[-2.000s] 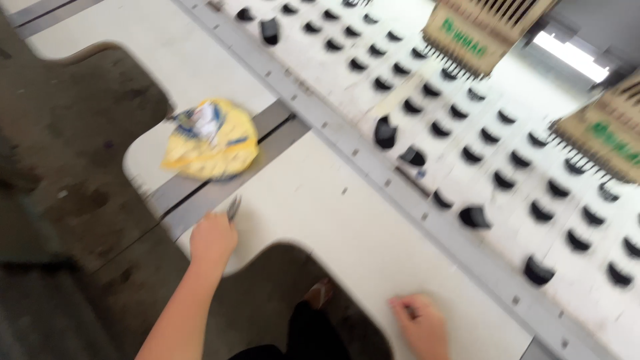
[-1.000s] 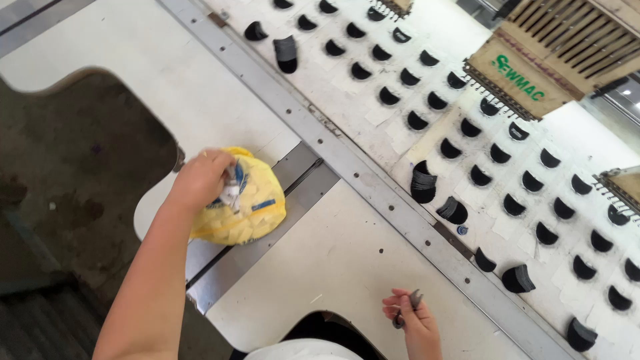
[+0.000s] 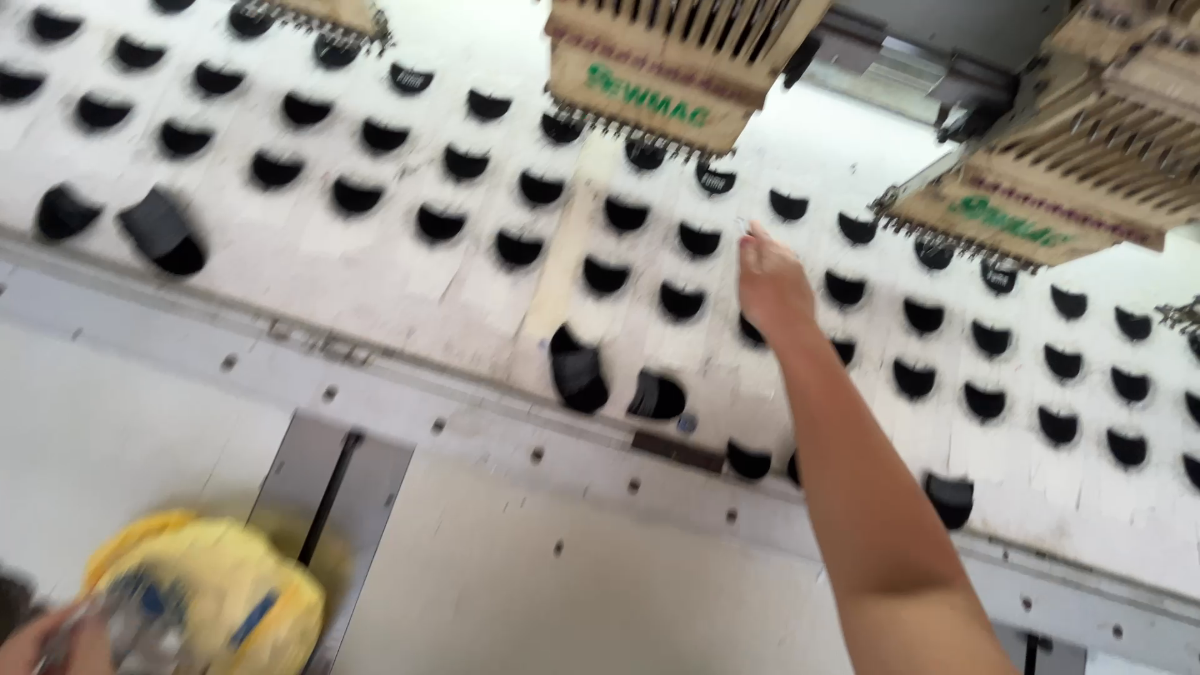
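My right hand (image 3: 776, 281) reaches over the white backing sheet (image 3: 422, 300) on the embroidery machine, among rows of black half-moon fabric patches (image 3: 699, 240). A small thin tip shows at its fingers, too blurred to identify; the grip is hard to see. At the lower left, my left hand (image 3: 66, 642) is at the yellow bag (image 3: 253, 600), with its fingers on or at crumpled clear plastic (image 3: 150, 637). Frame edge and blur hide much of this hand. Small stacks of black patches (image 3: 578, 368) lie along the sheet's near edge.
Embroidery heads (image 3: 656, 84) marked Sewmac hang over the far part of the sheet, and another head (image 3: 1031, 202) is at the right. A metal frame rail (image 3: 487, 441) with holes runs between the sheet and the pale table (image 3: 600, 581). A slotted metal strip (image 3: 323, 506) crosses the table.
My right hand has moved from above the table out over the rows of patches. My left hand remains at the yellow bag. The view has shifted toward the machine.
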